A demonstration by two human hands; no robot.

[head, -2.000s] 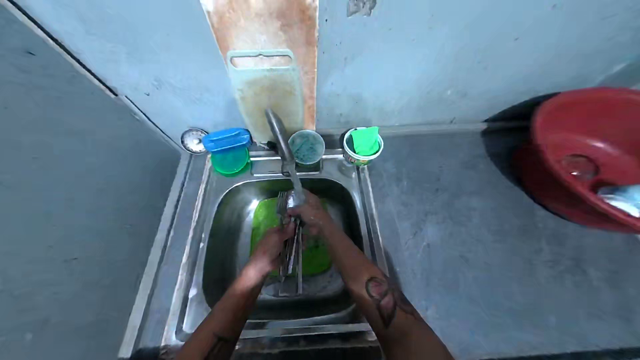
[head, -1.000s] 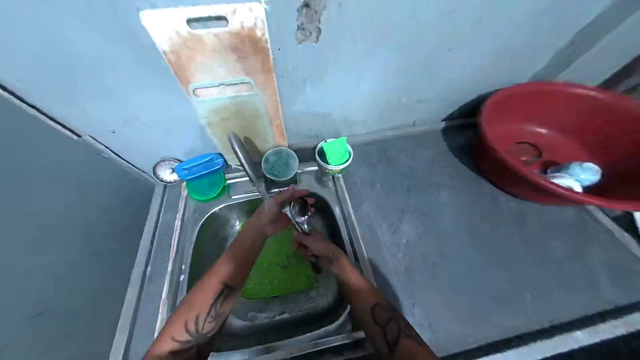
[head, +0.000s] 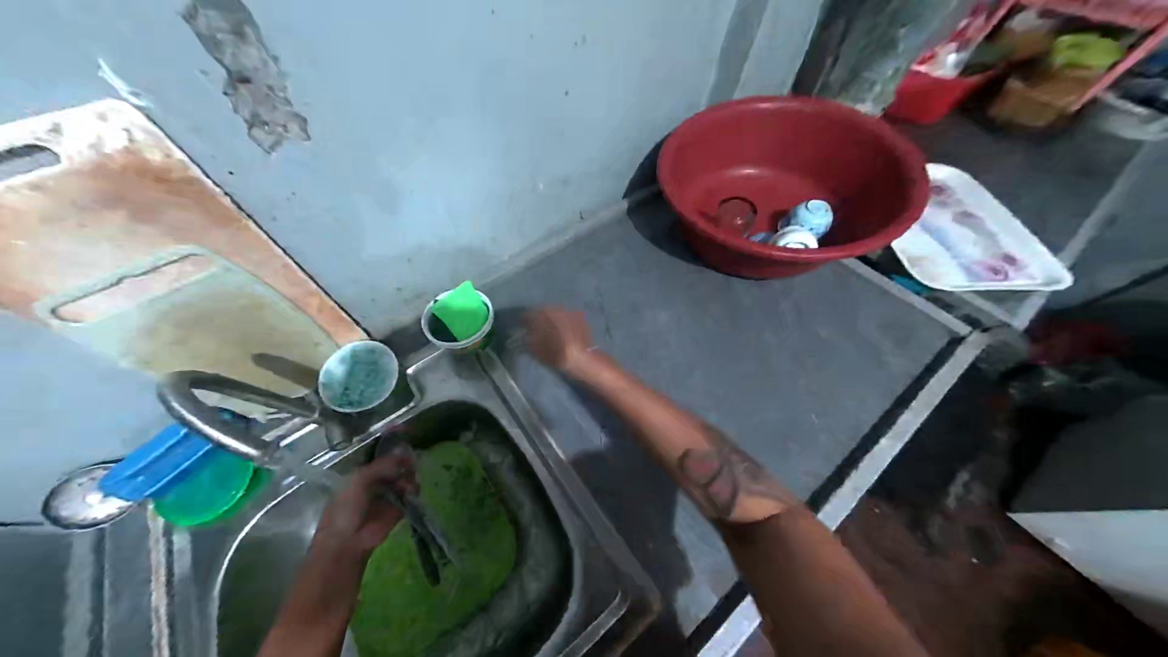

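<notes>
My left hand [head: 370, 502] is closed around several metal utensils [head: 424, 538] over the stainless steel sink [head: 547, 511], beside the faucet [head: 219, 429]. Under them a green plastic item [head: 456, 557] lies in the basin. My right hand [head: 547, 336], blurred, is over the grey countertop [head: 657, 374], just right of a small tub [head: 459, 342] with a green piece [head: 462, 310] in it. Whether the right hand holds anything cannot be made out.
A red basin [head: 785, 137] with a few cups [head: 808, 219] stands at the back right, beside a white patterned tray [head: 981, 242]. Cutting boards [head: 155, 210] lean on the wall. A round container [head: 358, 376], blue item [head: 164, 461], green container [head: 205, 493] and metal dish [head: 87, 497] stand behind the sink.
My hands were together over the sink; now my right hand is out over the countertop, while my left stays over the sink with utensils. The view has swung right.
</notes>
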